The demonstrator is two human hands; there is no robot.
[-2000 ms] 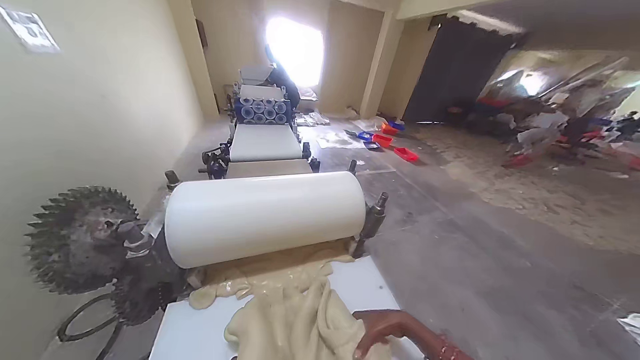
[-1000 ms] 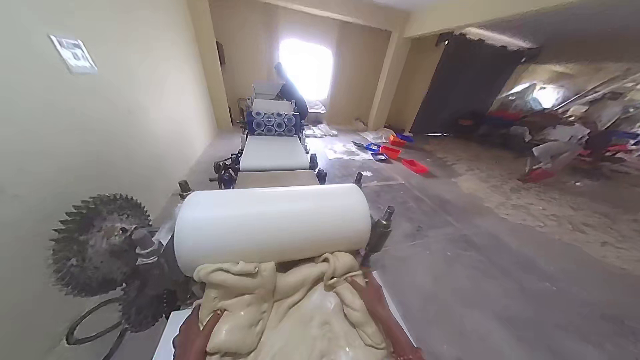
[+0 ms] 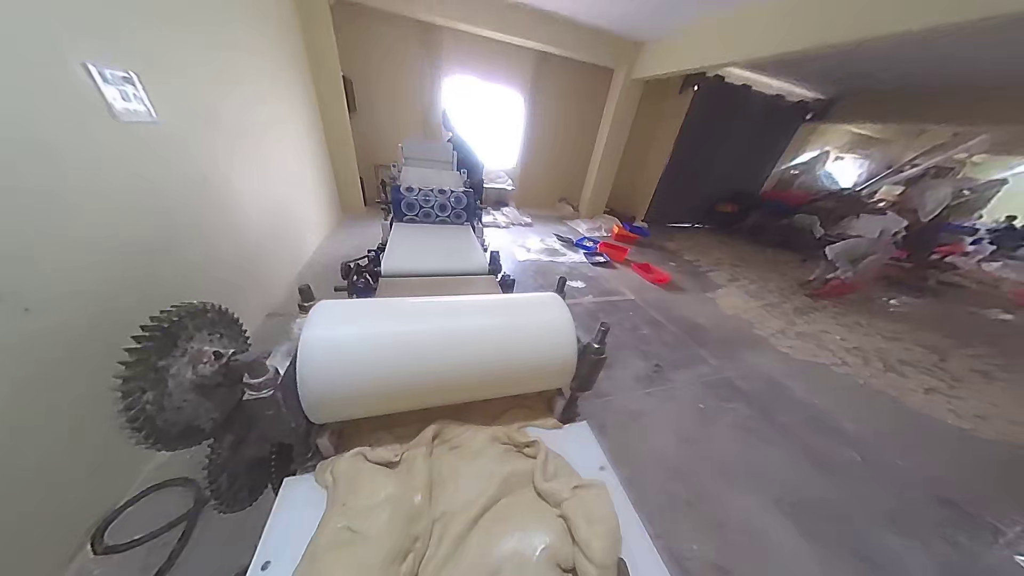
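Neither of my hands shows clearly in the head view; a small dark patch at the dough's lower right edge is too little to identify. A large folded mass of beige dough point(image 3: 472, 504) lies on a white board point(image 3: 620, 512) at the bottom centre. Its far edge reaches under a big white roller point(image 3: 436, 356), where more flattened dough shows beneath. Behind the roller a white conveyor belt point(image 3: 436, 250) runs back to a blue unit with several round rollers point(image 3: 433, 206).
Exposed metal gears point(image 3: 188, 376) stand left of the roller near the wall, with a dark cable loop point(image 3: 152, 520) below. A metal post point(image 3: 594, 360) rises at the roller's right end. Red trays point(image 3: 650, 274) and blue trays lie on the floor beyond. A person point(image 3: 466, 164) is by the window.
Both hands were on the dough's sides one second ago and have gone from clear sight. The dough lies lower, with its folds spread differently below the roller.
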